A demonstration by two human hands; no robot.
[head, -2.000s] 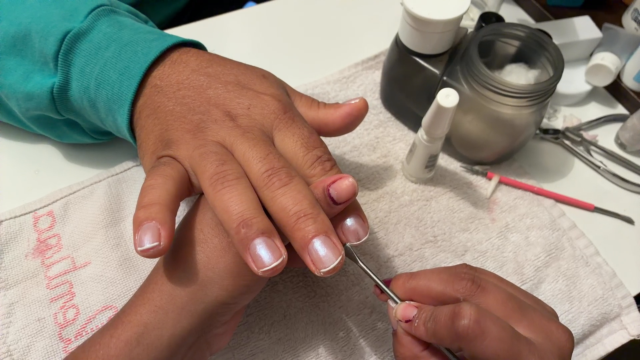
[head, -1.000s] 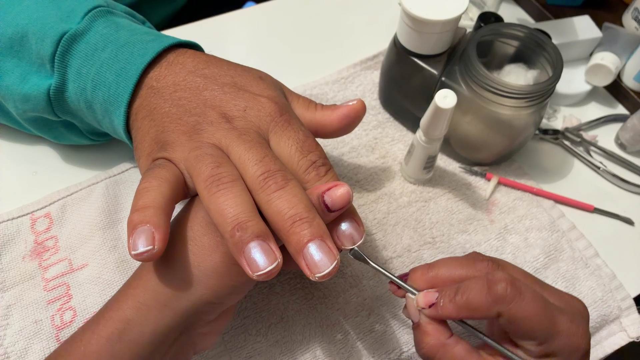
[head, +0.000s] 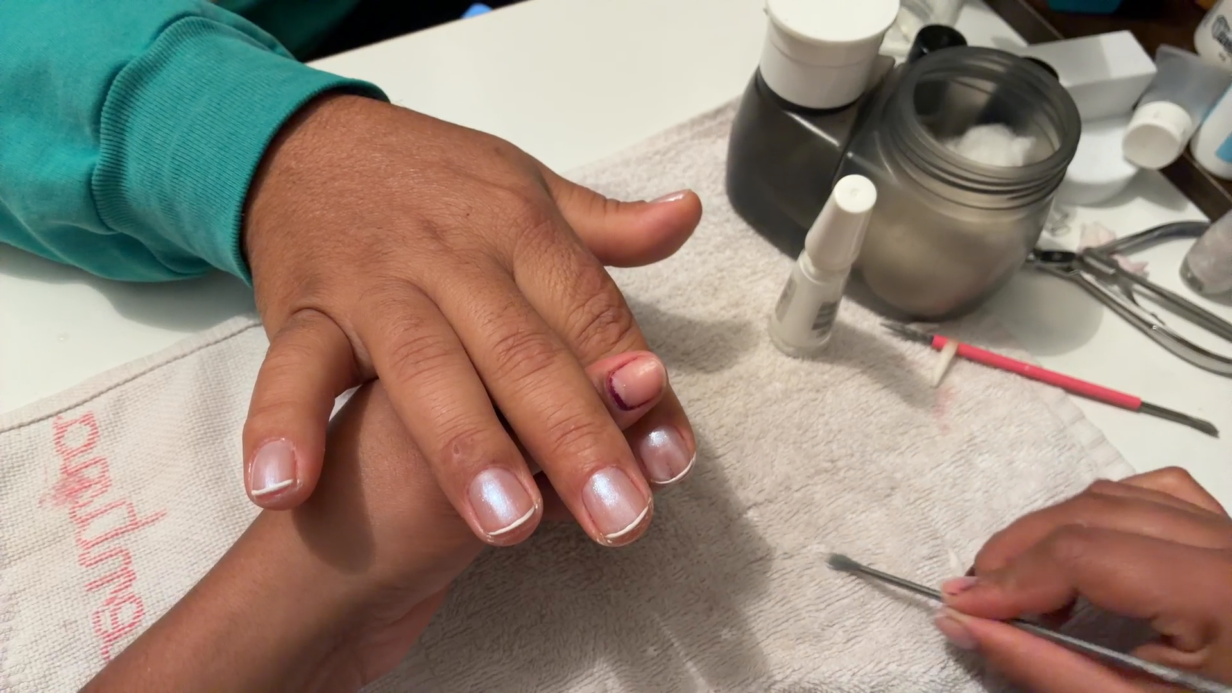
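Note:
My left hand (head: 385, 491) lies palm up under another person's hand (head: 443, 250), mostly hidden by it; my thumb rests over that person's index finger, so I grip the hand. The person wears a teal sleeve (head: 144, 135) and spreads the fingers, whose nails have pale shimmering polish and white tips. At the lower right, my right hand (head: 1097, 568) holds a thin metal manicure tool (head: 890, 575) between thumb and fingers, its flat end pointing left, apart from the nails. A white nail polish bottle (head: 818, 279) stands on the towel (head: 703, 366).
Behind the bottle stand a dark container with a white lid (head: 828, 58) and an open grey jar (head: 962, 212) holding cotton. To the right lie a red-handled tool (head: 1049, 373), metal nippers (head: 1126, 279) and a tube with a white cap (head: 1160, 130). A white table (head: 520, 77) extends under the towel.
My right hand has drawn the metal tool away from the person's index fingernail, to the right and down. The person's hand and my left hand have stayed almost in place.

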